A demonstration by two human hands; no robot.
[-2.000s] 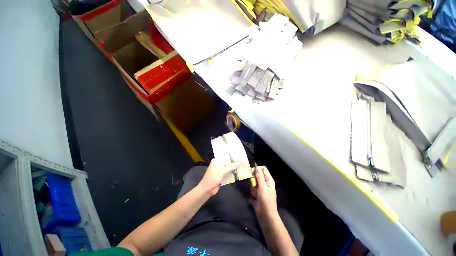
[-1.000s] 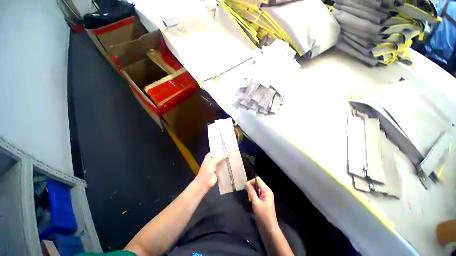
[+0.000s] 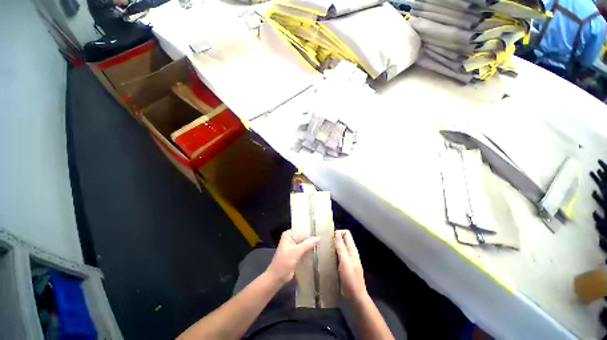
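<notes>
A beige-grey zipper panel [image 3: 304, 279] is held upright over my lap, its zipper running down the middle. My left hand [image 3: 291, 255] grips its left edge, with the thumb lying across the front. My right hand [image 3: 348, 263] is at its right edge, fingers against the panel. I cannot make out the snips in my right hand. The panel's lower end reaches the dark apron [image 3: 293, 325].
White worktable [image 3: 399, 166] at right, with a fanned panel pile [image 3: 326, 137], a stack of panels [image 3: 466, 189], a curved grey strip [image 3: 499, 159] and folded grey pieces [image 3: 442, 40]. Red-brown cartons [image 3: 200, 136] on the floor, blue bin [image 3: 72, 305] lower left. A person in blue [image 3: 568, 33] at upper right.
The panel has turned more upright and moved lower. My right hand has come up against its right edge. The dark snips seen at my right hand earlier no longer show. The view has shifted.
</notes>
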